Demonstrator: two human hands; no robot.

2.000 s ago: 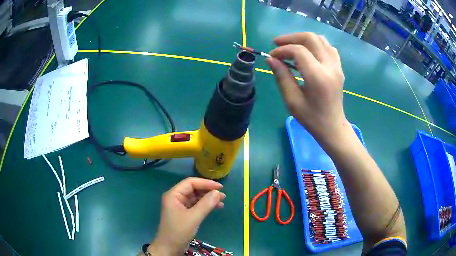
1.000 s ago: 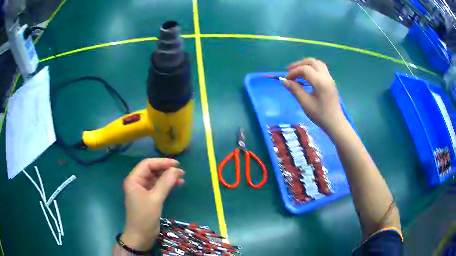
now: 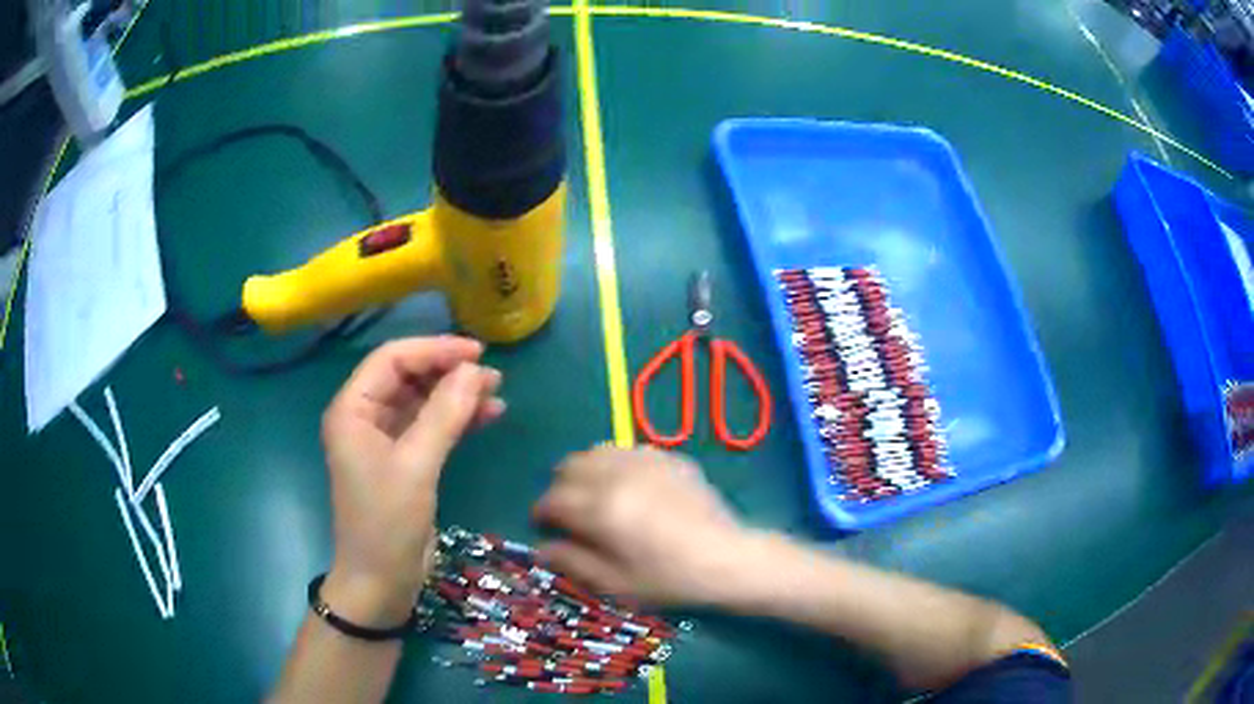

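Note:
My left hand (image 3: 399, 447) is bare, with thumb and fingers closed together in front of the heat gun; no lead shows in it. My right hand (image 3: 633, 523) is blurred, over the upper right part of the loose pile of leads (image 3: 536, 619); whether it holds one cannot be told. The yellow heat gun (image 3: 506, 261) stands upright, its grey nozzle (image 3: 505, 41) cut off at the top edge. The blue parts tray (image 3: 880, 179) on the right holds neat rows of leads (image 3: 866, 378) with white bands aligned.
Orange-handled wire snips (image 3: 703, 371) lie left of the tray. A black cord (image 3: 261, 131) loops behind the gun. White tubing strips (image 3: 138, 495) and a paper sheet (image 3: 94, 268) lie on the left. A second blue bin (image 3: 1169, 275) stands at the far right, a white power strip (image 3: 85, 69) upper left.
My right hand has moved from above the tray's far end down to the pile; the lead it held no longer shows. My left hand keeps its pinch. The view has shifted, cutting off the nozzle.

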